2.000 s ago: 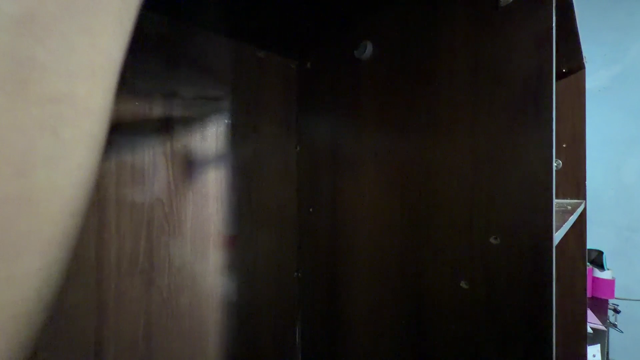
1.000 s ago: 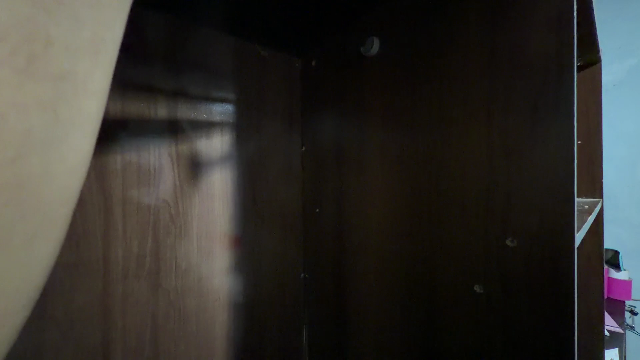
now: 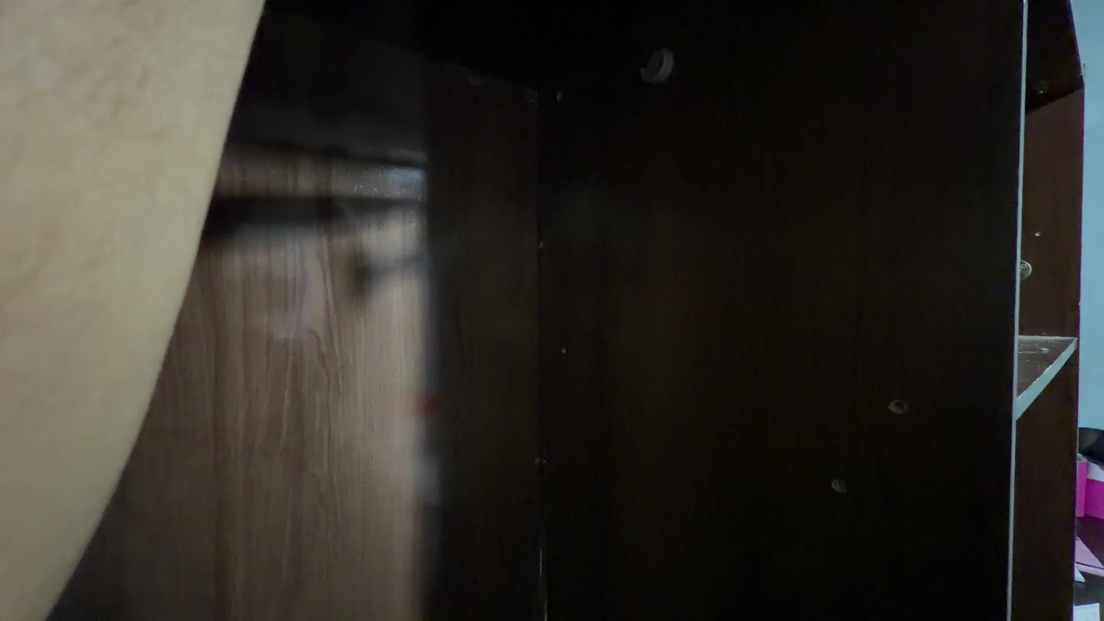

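Neither of my hands shows in the head view. A bare arm [image 3: 95,259] fills the left edge, close to the camera, and whatever its hand holds or touches is out of frame. Behind it is the inside of a dark brown wooden cabinet. Its back panel [image 3: 293,431] has a wood grain and catches light at the left. The dark side panel [image 3: 759,302] takes up the middle and right. A round fitting [image 3: 659,65] sits near the top of that panel, and two small round marks [image 3: 898,406] are lower down.
The side panel's pale front edge [image 3: 1018,310] runs upright at the right. Beyond it are a small shelf [image 3: 1045,362] and another dark panel. Pink items [image 3: 1092,490] and a dark object lie at the far right, before a light blue wall [image 3: 1092,259].
The view has shifted slightly. The arm stays at the left edge, and the cabinet looks unchanged.
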